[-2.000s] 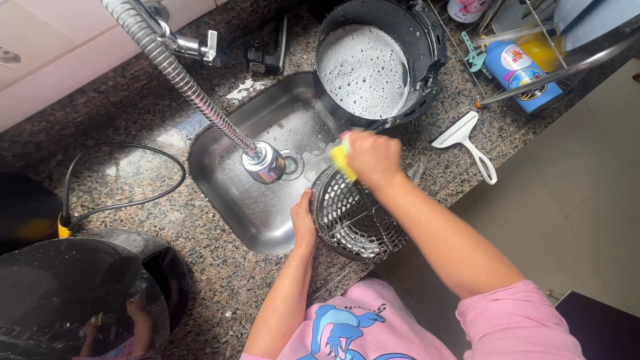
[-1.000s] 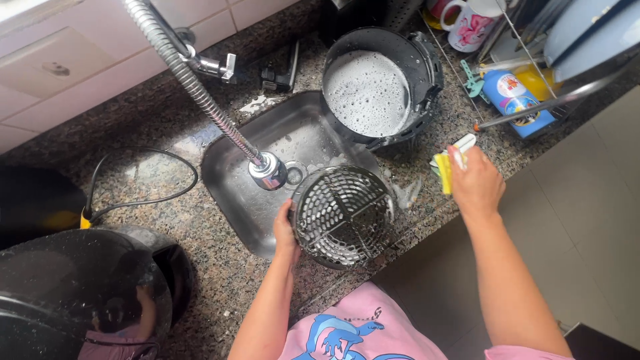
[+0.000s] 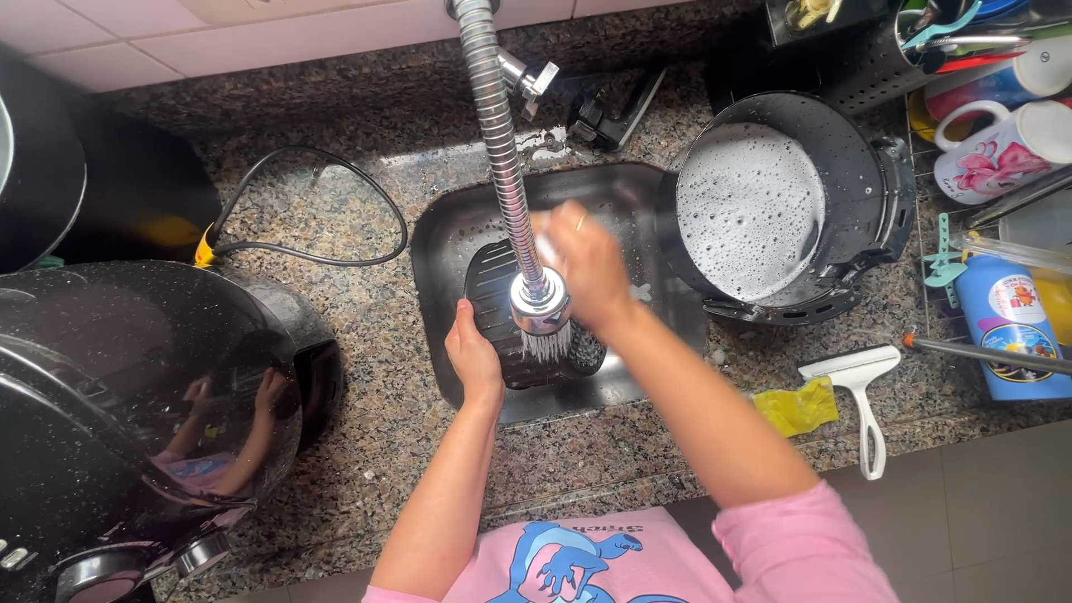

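Observation:
My left hand (image 3: 476,356) holds the left edge of a round dark slotted tray (image 3: 487,289) down in the steel sink (image 3: 435,219). Water runs onto the tray from the spray head of the flexible metal faucet (image 3: 540,306). My right hand (image 3: 589,264), blurred, is over the sink to the right of the hose, its fingers bent near the tap; whether it grips the tray or anything else cannot be made out. A black air fryer basket (image 3: 854,184) with foamy water (image 3: 749,213) stands right of the sink. The yellow sponge cloth (image 3: 797,408) lies on the counter.
A white squeegee (image 3: 869,419) lies by the cloth at the counter's front edge. At the right, a wire rack holds mugs (image 3: 997,155) and a blue bottle (image 3: 1009,322). A black air fryer (image 3: 151,402) and a looped cable (image 3: 314,261) are left of the sink.
The slotted tray has moved from the sink's front edge into the sink, under running water. My right hand has left the yellow cloth by the squeegee and come over the sink.

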